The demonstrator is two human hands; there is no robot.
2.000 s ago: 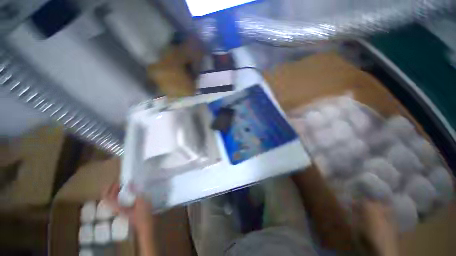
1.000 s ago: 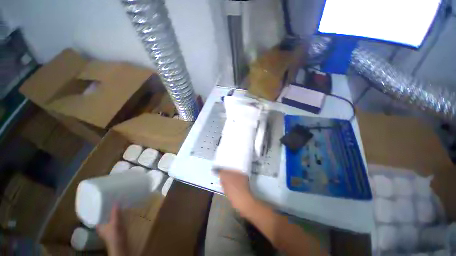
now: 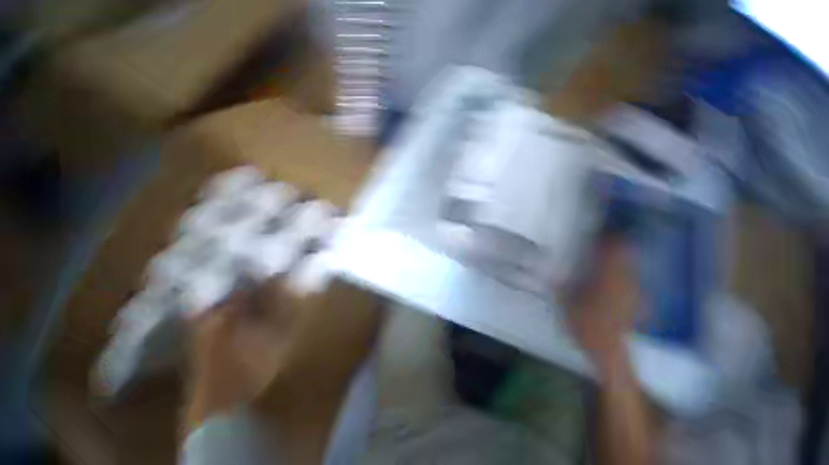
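Observation:
The view is heavily blurred. A white plastic housing (image 3: pixel 536 186) lies on the fixture on the white machine table (image 3: pixel 409 254). My right hand (image 3: pixel 604 295) is at the right side of the housing, over the table; whether it touches the housing is unclear. My left hand (image 3: pixel 241 341) is over the open finished-parts carton (image 3: pixel 273 136) at the left, at the near side of the packed white housings (image 3: pixel 227 236). Its fingers are blurred and I cannot tell whether they hold a housing.
A blue mouse pad (image 3: pixel 673 263) lies on the table's right part. A brown carton (image 3: pixel 773 272) with blurred white parts stands at the right. Another brown carton (image 3: pixel 154 54) is at the upper left. A silver ribbed duct (image 3: pixel 361 64) comes down behind the table.
The view has shifted. My right hand has moved from the housing's near end to its right side. The housing my left hand held is no longer distinct; that hand is now lower over the carton.

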